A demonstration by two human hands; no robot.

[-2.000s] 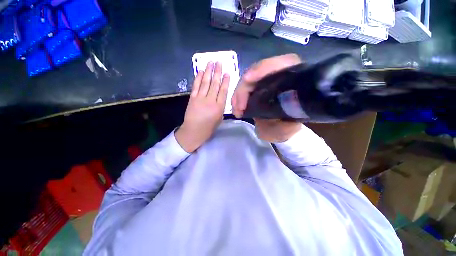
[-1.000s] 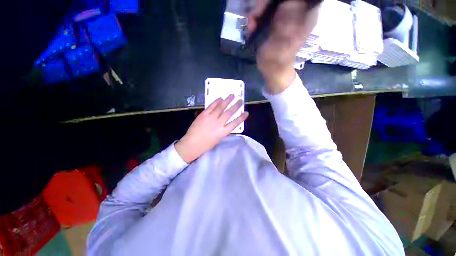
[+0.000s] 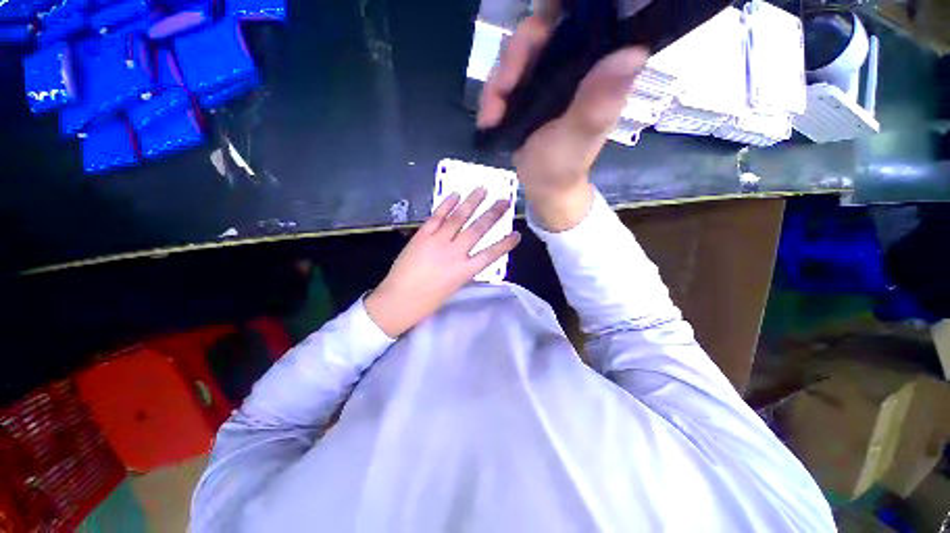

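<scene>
A white back cover plate point(image 3: 474, 183) lies at the bench's front edge, its near end over the edge against my clothing. Whatever is under it is hidden. My left hand point(image 3: 446, 255) lies flat on it with fingers spread, pressing or steadying it. My right hand point(image 3: 568, 120), blurred, grips the black electric screwdriver point(image 3: 568, 68) above the bench, just beyond and right of the plate. The tool's tip points down-left and is blurred.
Stacks of white cover plates point(image 3: 714, 78) stand at back right, beside a white camera unit point(image 3: 833, 62). A screw feeder point(image 3: 488, 50) is partly hidden behind my right hand. Blue wrapped blocks point(image 3: 141, 78) lie at left. A cardboard box point(image 3: 719, 276) stands below the bench edge.
Over two seconds, my right hand with the screwdriver went from beside the plate to the feeder, then came partway back toward the plate. My left hand stays on the plate.
</scene>
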